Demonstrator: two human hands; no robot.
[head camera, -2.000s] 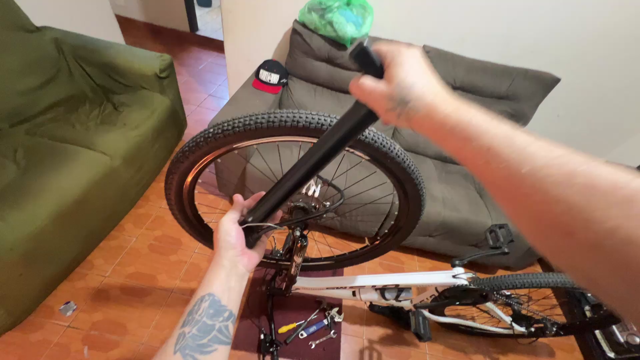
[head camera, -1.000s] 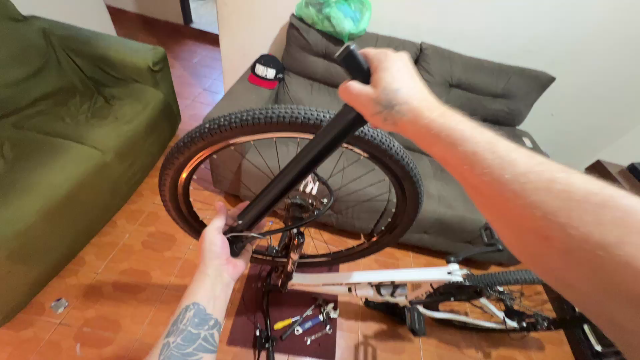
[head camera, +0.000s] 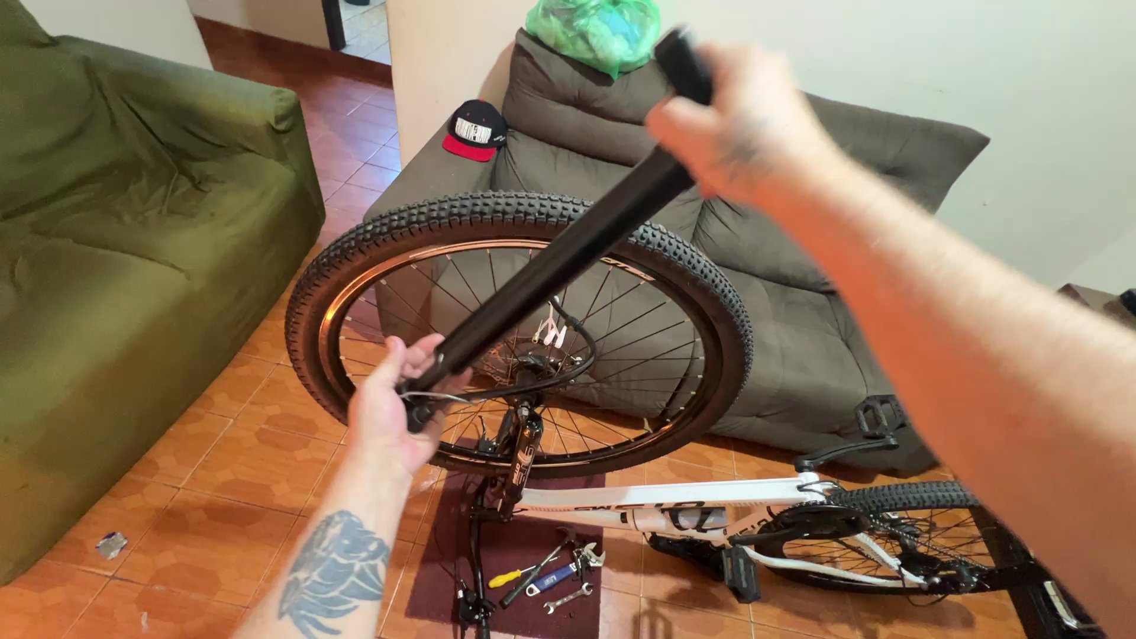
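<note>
A long black tube, probably a bicycle seatpost (head camera: 568, 257), slants across the view in both my hands. My right hand (head camera: 737, 115) grips it near its upper end. Around its lower end, where a thin cable and a black hose show, are the fingers of my left hand (head camera: 399, 399). Behind the tube stands a bicycle wheel with a knobby tire (head camera: 524, 209). It is joined at the hub to the fork (head camera: 524, 453) of a white-framed bicycle (head camera: 674, 493) lying on the floor.
A dark red mat (head camera: 444, 550) carries a yellow-handled screwdriver (head camera: 506, 579), an adjustable wrench (head camera: 555, 579) and a small wrench (head camera: 568, 599). A green sofa (head camera: 115, 222) stands left, a grey sofa (head camera: 772, 346) behind the wheel, with a cap (head camera: 475, 130) and a green plastic bag (head camera: 603, 31) on it.
</note>
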